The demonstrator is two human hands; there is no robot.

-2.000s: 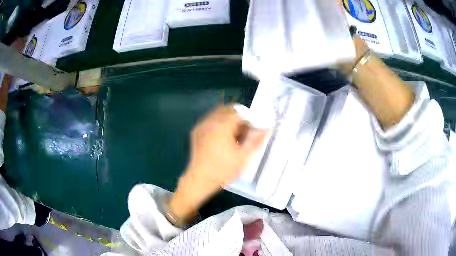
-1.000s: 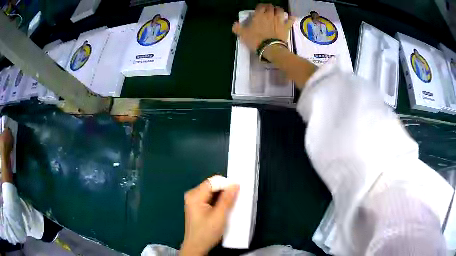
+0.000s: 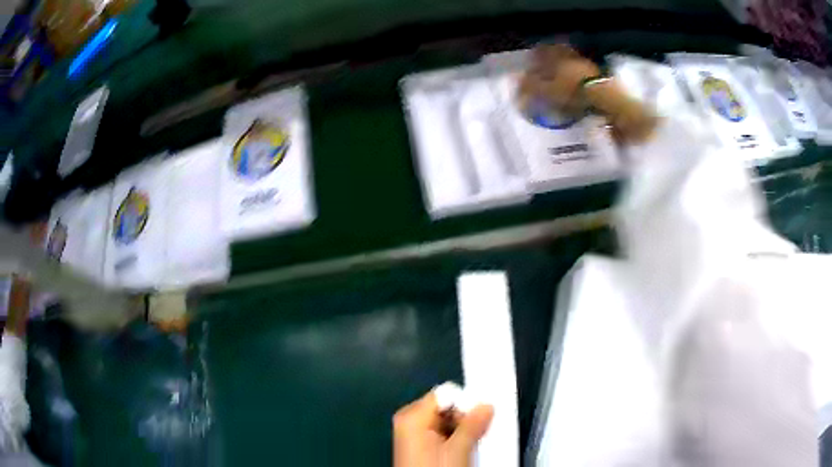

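Note:
My left hand (image 3: 444, 432), cut off by the bottom edge, pinches a white inner tray (image 3: 493, 365) seen edge-on as a narrow upright strip over the green ledge. A white covering is on one fingertip. My right hand (image 3: 558, 84) is blurred and reaches over a box lid (image 3: 570, 150), hiding part of its blue-and-yellow emblem. Whether it grips the lid cannot be told. Directly left of the lid, an open box base (image 3: 465, 146) on the belt shows moulded hollows of a tray inside.
More lids and bases stand on the dark green conveyor (image 3: 360, 164) to the left and right. A large white stack (image 3: 598, 365) lies on the near ledge (image 3: 301, 365), partly behind my right sleeve. A pale post (image 3: 82, 283) and another worker's arm are at the left.
My right hand has moved off the tray in the box base onto the lid beside it. My left hand still holds the strip-like tray. The view has shifted, and the white stack shows more.

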